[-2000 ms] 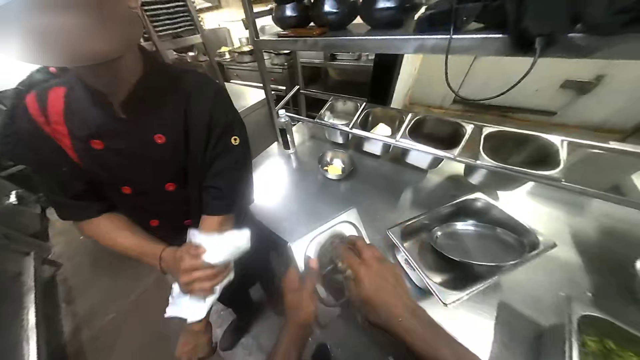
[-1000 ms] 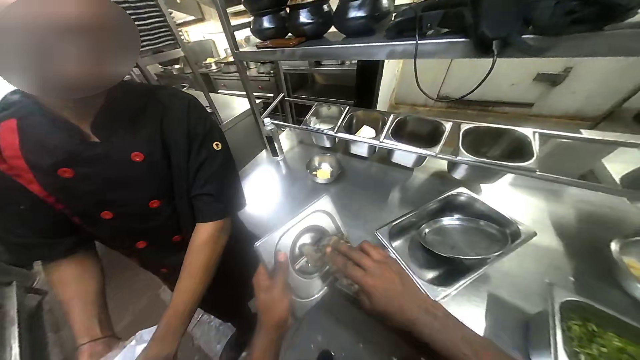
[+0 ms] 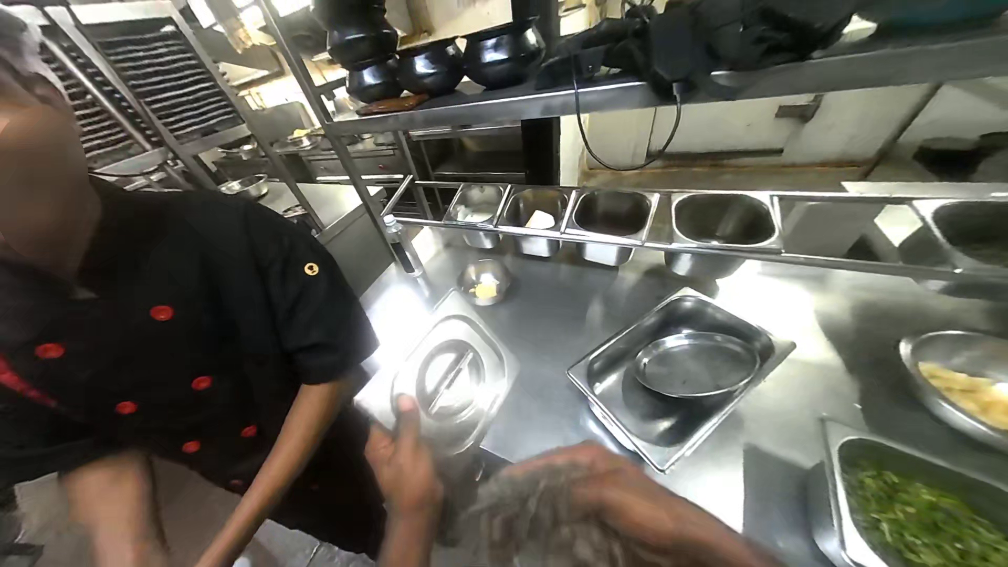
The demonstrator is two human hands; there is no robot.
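A rectangular stainless steel pan lid [image 3: 482, 370] with a recessed grip lies tilted at the counter's near left edge. My left hand [image 3: 405, 465] is at its lower edge, thumb on the metal and the other fingers around the rim. My right hand [image 3: 598, 480] is right of the lid and nearer to me, blurred, closed on a greyish crumpled cloth [image 3: 535, 520]. To the right, a steel tray [image 3: 583, 394] on the counter holds an oval metal dish [image 3: 697, 366].
A person in a black jacket [image 3: 260, 315] stands close on the left. Behind the lid are a small steel bowl [image 3: 504, 276] and a bottle [image 3: 403, 248]. A rack of steel pans [image 3: 618, 213] spans the back. At right stand a pan of chopped greens [image 3: 913, 504] and a steel bowl [image 3: 917, 346] of yellowish food.
My right hand, which was on the lid's middle, has moved off it towards me with the cloth. The other person's white cloth, seen earlier, is no longer plainly visible. The view has shifted.
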